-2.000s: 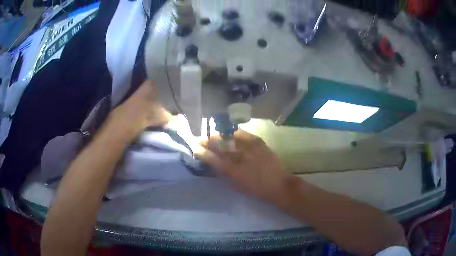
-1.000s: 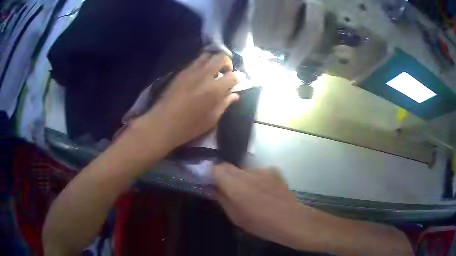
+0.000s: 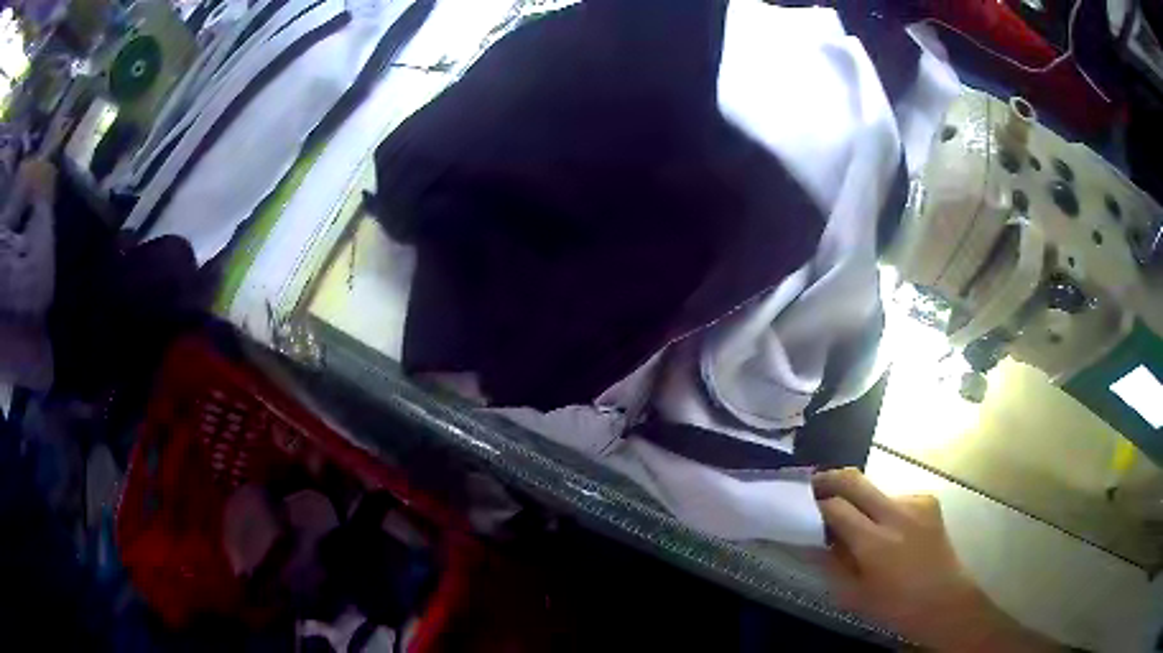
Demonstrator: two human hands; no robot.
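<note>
The garment [image 3: 574,191], black with white parts, lies bunched on the table left of the sewing machine. Its white folds [image 3: 778,344] lie nearest the machine, with a black strip [image 3: 842,427] below them. My right hand [image 3: 886,529] holds the end of a white panel [image 3: 740,500] at the table's front edge, fingertips pressed on it. My left hand is not in view. The sewing machine head [image 3: 995,242] stands at the right, with glare hiding the needle area.
A red plastic basket [image 3: 191,447] with cloth scraps sits below the table at the left. Stacked white and dark cut pieces [image 3: 274,115] lie at the far left. The table's front edge [image 3: 510,459] runs diagonally. The lit control panel [image 3: 1139,393] is at the right. A red basket [image 3: 1008,38] is behind the machine.
The view has swung left, so the machine sits farther right. My left hand has left the garment and the picture. My right hand is now on the white panel's end; the garment lies spread out.
</note>
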